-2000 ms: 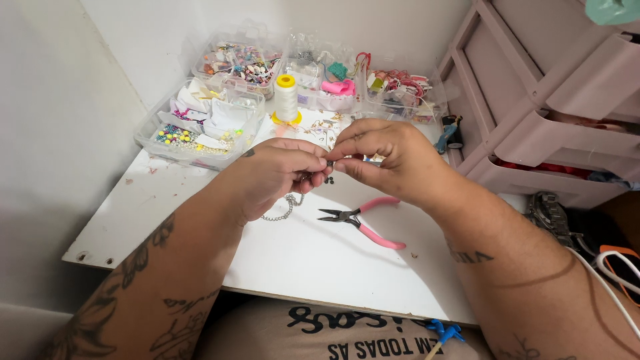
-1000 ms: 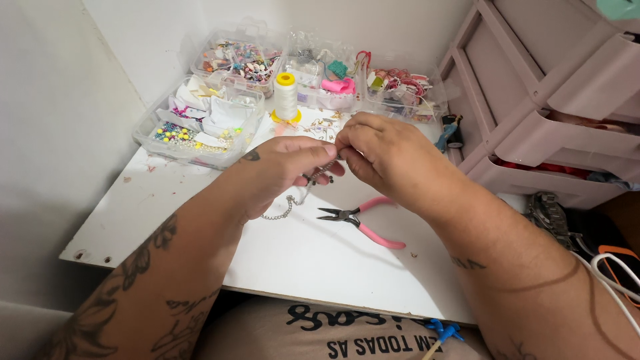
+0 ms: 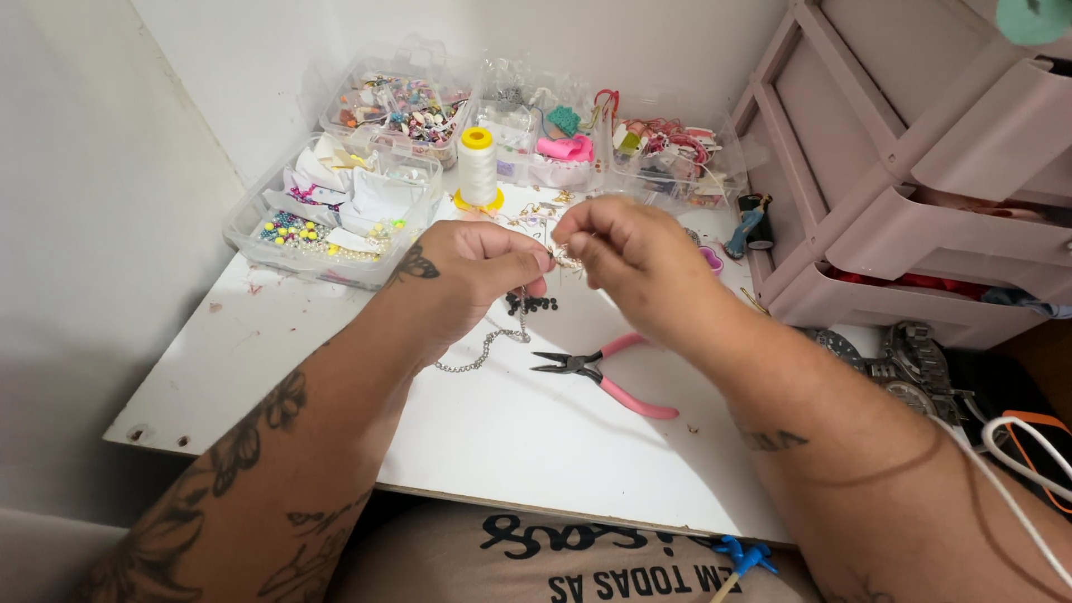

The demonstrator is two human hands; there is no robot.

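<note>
My left hand (image 3: 481, 268) pinches the end of a silver-coloured metal chain (image 3: 488, 342) between thumb and forefinger; the chain hangs down and curls on the white tabletop. Close by on the right, my right hand (image 3: 624, 251) has thumb and forefinger together near that end, but whether something small is between them cannot be told. Small black beads (image 3: 536, 303) lie in a loose group below the hands. Pliers with pink handles (image 3: 578, 363) rest on the tabletop, jaws pointing left. A white thread spool (image 3: 478, 170) with yellow ends stands behind my left hand.
Clear plastic boxes (image 3: 335, 266) of beads and craft supplies line the back and left. A pink drawer unit (image 3: 879, 226) stands at the right, with metal watches (image 3: 909, 360) in front of it. A white cable (image 3: 997, 494) crosses my right forearm. The tabletop's front edge (image 3: 536, 512) is near my lap.
My hands were touching or nearly so a second ago; now a small gap shows between their fingertips. More of the black beads shows below them. The pliers have stayed in place.
</note>
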